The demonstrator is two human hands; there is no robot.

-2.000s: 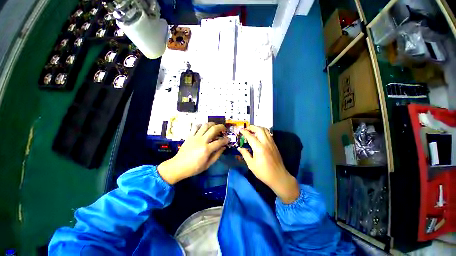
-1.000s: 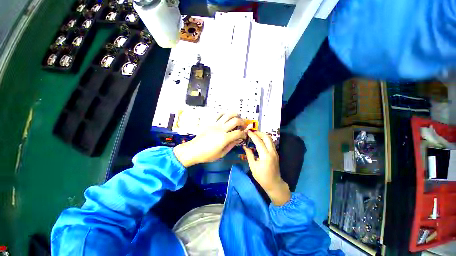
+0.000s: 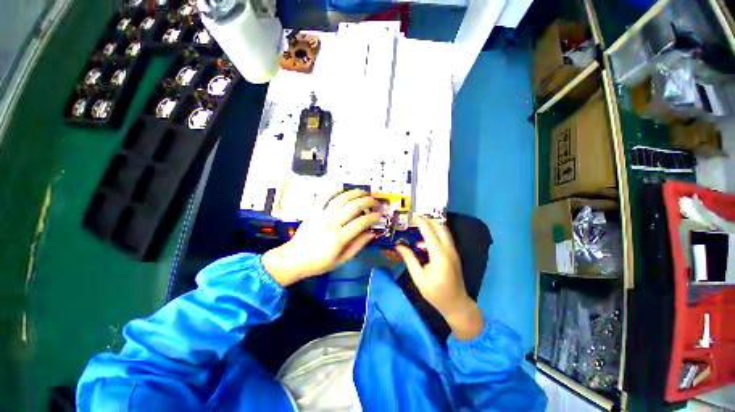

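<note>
A small round electronic unit [image 3: 387, 219] sits at the orange and black fixture [image 3: 392, 201] on the front edge of the white machine bed [image 3: 355, 88]. My left hand [image 3: 332, 235] reaches over from the left, its fingertips at the unit, partly covering it and the fixture. My right hand [image 3: 433, 261] is just to the right, fingers bent and apart near the blue front edge. I cannot tell whether its fingertips touch the unit or its wires.
A black block [image 3: 312, 141] and a brown-copper block [image 3: 300, 51] lie on the bed. The white machine head [image 3: 246, 44] hangs at the bed's rear left. Black trays [image 3: 145, 181] stand left, partly filled with round units. Shelves with cardboard boxes [image 3: 582, 153] and a red bin [image 3: 681, 322] stand right.
A blue sleeve and dark leg of another person at the right are gone from view. My right hand has moved slightly right and down, away from the fixture; the unit shows more.
</note>
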